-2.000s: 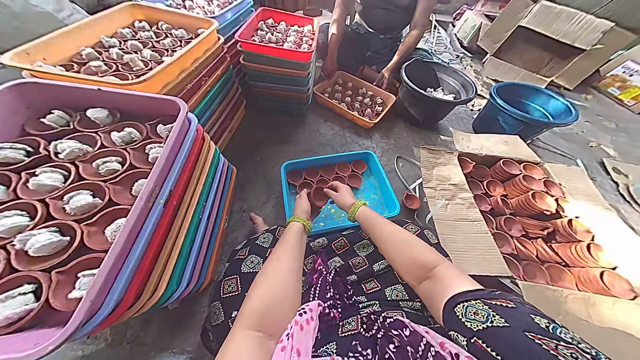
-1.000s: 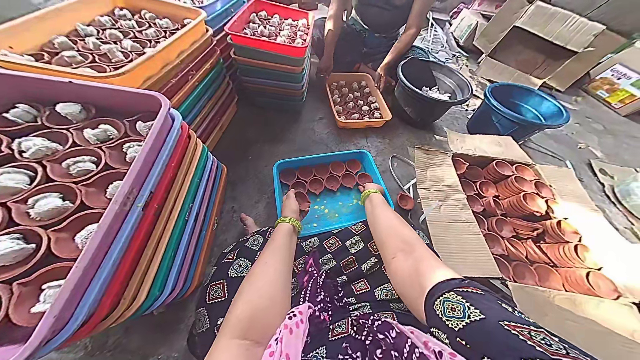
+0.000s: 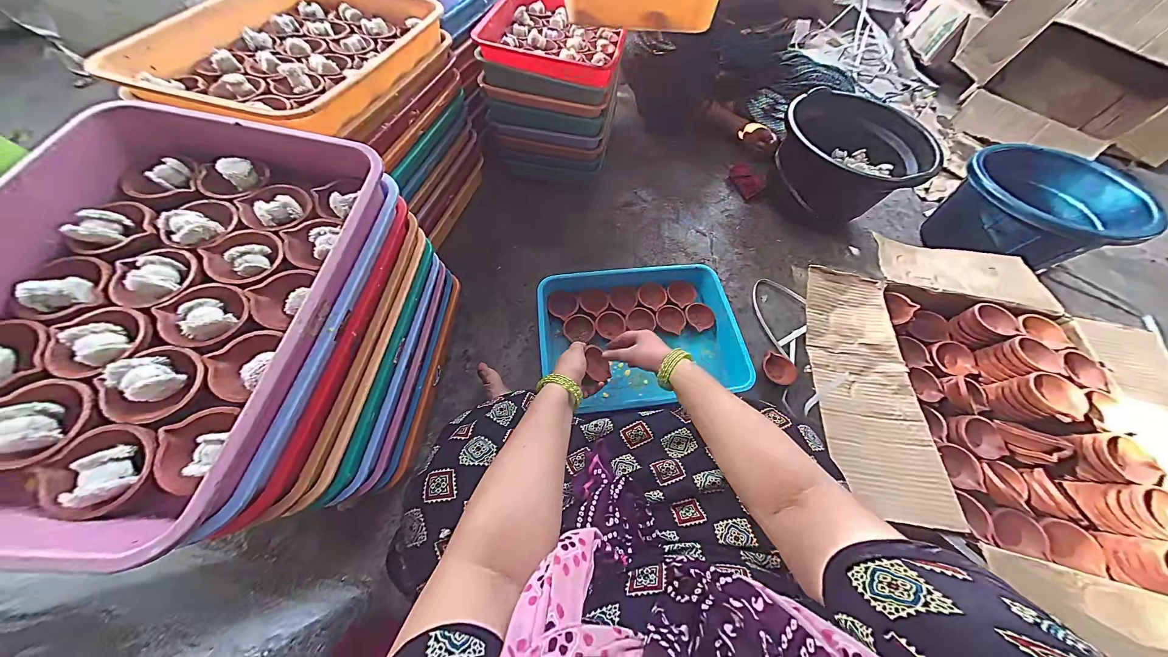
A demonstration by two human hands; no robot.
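A blue plastic tray (image 3: pixel 735 351) lies on the floor before my lap, with two rows of small clay lamps (image 3: pixel 641 319) toward its far side. Over its near left part, my left hand (image 3: pixel 572 363) grips a few clay lamps (image 3: pixel 595 365) that seem stacked together. My right hand (image 3: pixel 639 348) is just right of them, fingers bent and apart, with nothing plainly in it. One loose clay lamp (image 3: pixel 779 368) rests on the floor right of the tray.
Stacked trays stand at left, the purple top one (image 3: pixel 365 169) full of lamps with whitish pieces. An open cardboard box (image 3: pixel 844 365) of stacked lamps is at right. Behind are a black tub (image 3: pixel 808 155), a blue tub (image 3: pixel 1004 205) and another person's hand (image 3: pixel 756 135).
The other person's orange tray has left the floor and is now raised at the top edge. My hands were apart at the tray's sides a second ago; now they are close together.
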